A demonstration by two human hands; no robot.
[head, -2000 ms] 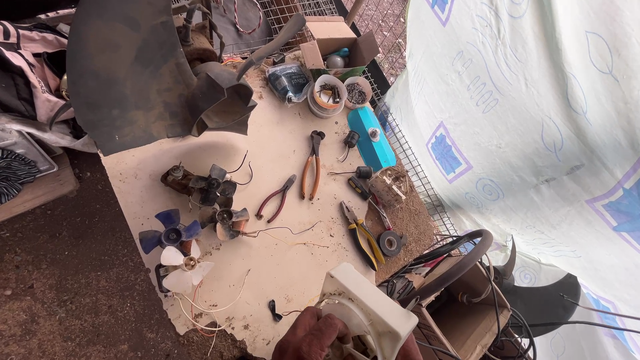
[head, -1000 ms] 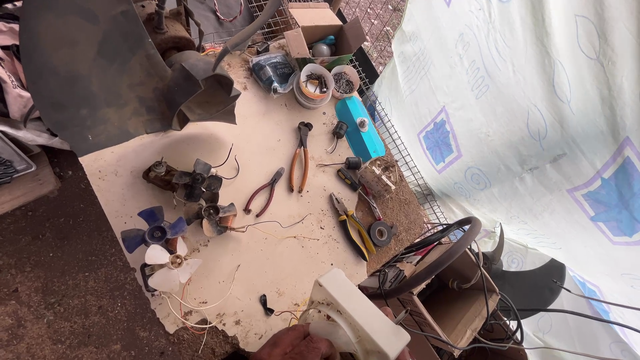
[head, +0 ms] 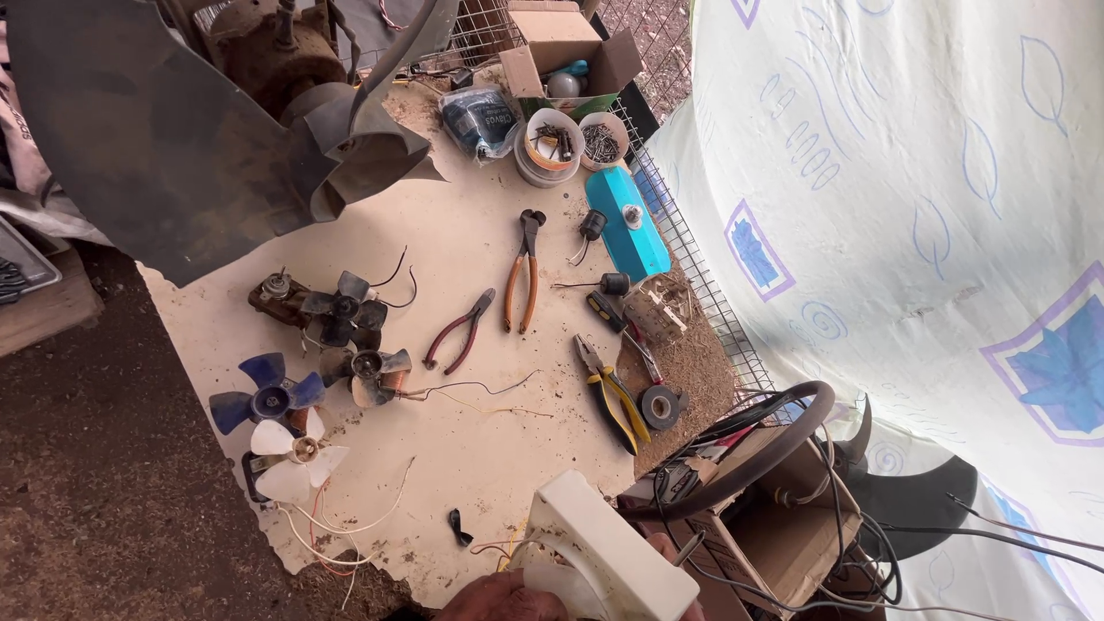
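At the bottom edge, my left hand (head: 504, 597) grips the left side of a white plastic fan housing (head: 617, 548) with wires coming off it. My right hand (head: 681, 561) is mostly hidden behind the housing; fingers show along its right side, near a thin metal shaft (head: 688, 547). A small black clip-like piece (head: 460, 527) lies just left of the housing. Combination pliers (head: 611, 397) with yellow and black handles lie above it, beside a roll of black tape (head: 661, 406). End-cutting pliers (head: 523, 272) and red-handled diagonal cutters (head: 460, 331) rest mid-table.
Small fan motors with a blue fan blade (head: 269, 398) and a white fan blade (head: 299, 455) are at left. A large dark fan blade (head: 155, 129) overhangs the upper left. Tubs of screws (head: 602, 141), a turquoise metal piece (head: 623, 222) and an open cardboard box (head: 561, 52) stand at the back. Cables crowd the lower right.
The white housing has turned in my hands, and a thin metal shaft now shows on its right side. The loose tools and fans on the table have not moved.
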